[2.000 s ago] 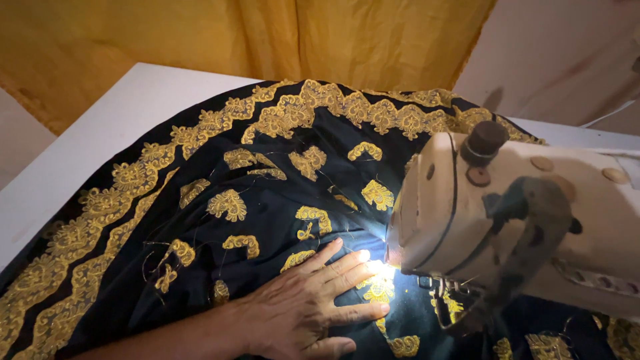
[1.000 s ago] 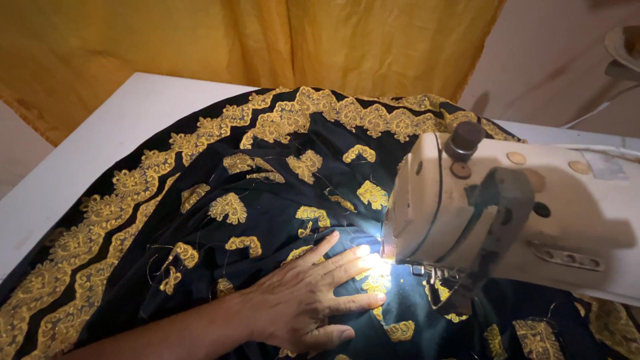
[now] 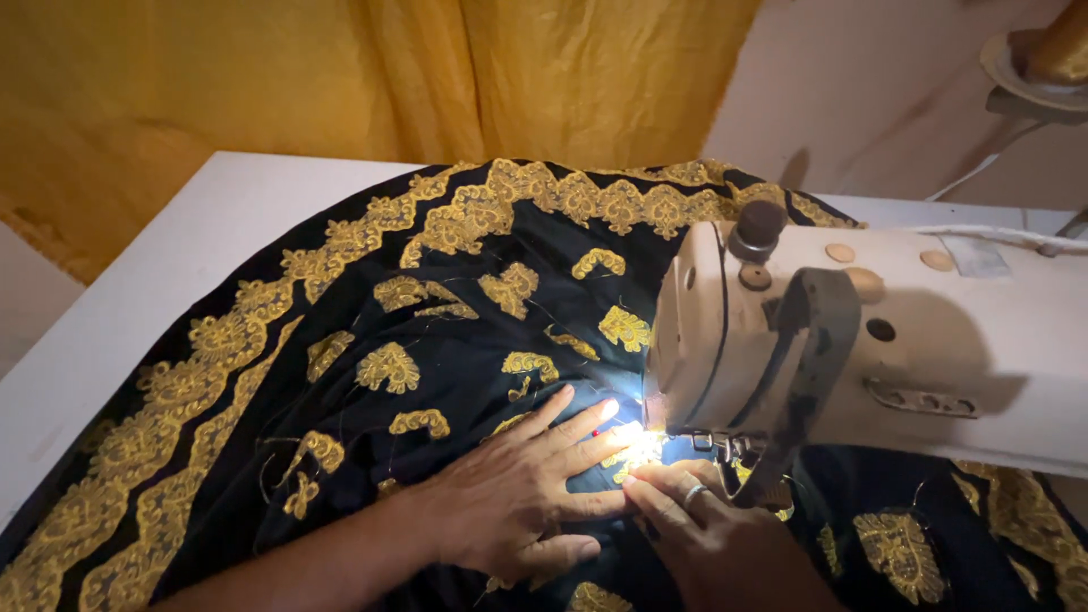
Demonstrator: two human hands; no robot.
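Observation:
Dark fabric with gold lace motifs and scalloped gold lace borders (image 3: 391,382) lies spread under the head of a sewing machine (image 3: 697,331). My left hand (image 3: 531,476) rests flat on it, fingers spread, with fingertips beside the brightly lit needle area. My right hand (image 3: 705,518), a ring on one finger, is just in front of the needle area, its fingertips on the fabric near a gold motif; glare hides whether they pinch anything. A red pinhead (image 3: 596,433) shows between fingers of my left hand. The needle itself is lost in the glare.
The white tabletop (image 3: 144,246) shows behind and left of the fabric. A golden curtain (image 3: 382,76) hangs behind it. At the upper right a thread spool (image 3: 1058,55) sits on a stand, and a white cable (image 3: 994,231) runs along the machine.
My right hand has come into view at the front of the needle area, where neither earlier frame shows it. My left hand stays flat on the fabric.

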